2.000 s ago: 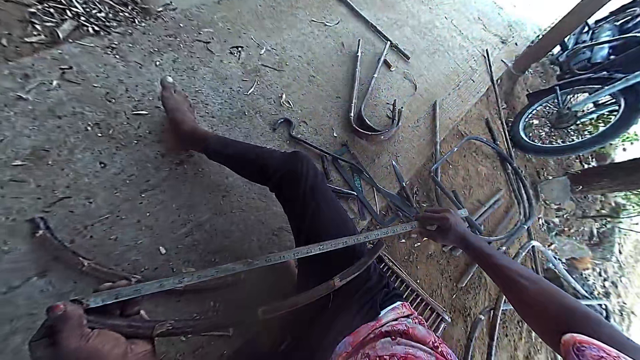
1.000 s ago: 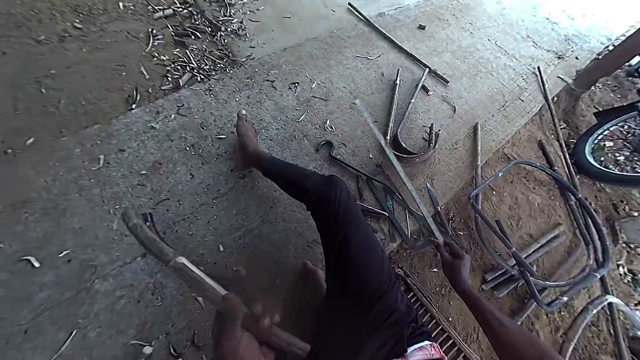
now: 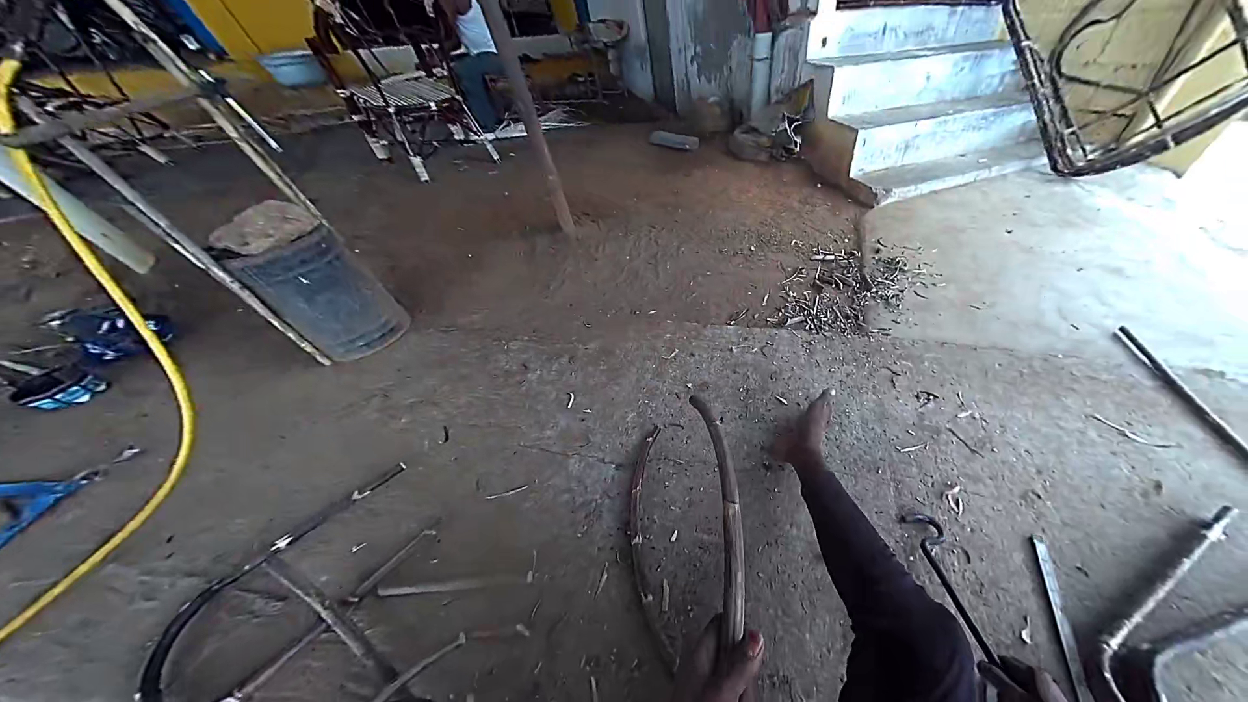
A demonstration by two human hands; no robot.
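My left hand, at the bottom middle, is closed around a curved cane pole that points forward and bends left at its far end. A thinner curved cane lies on the ground just left of it. At the bottom right edge my right hand is partly cut off, its fingers on the dark end of a metal rod with a hooked tip. To its right lies the flat measuring strip, apart from the fingers. My outstretched leg is between the two hands.
Bent canes lie at left near a yellow hose. A dark bucket with a stone on top stands behind. Wood scraps are heaped ahead, below concrete steps. A person is by a cane chair frame.
The measuring strip, in my right hand before, now lies on the ground, and that hand is at the hooked rod. My left hand keeps the cane, now pointing forward. The view has swung left and up.
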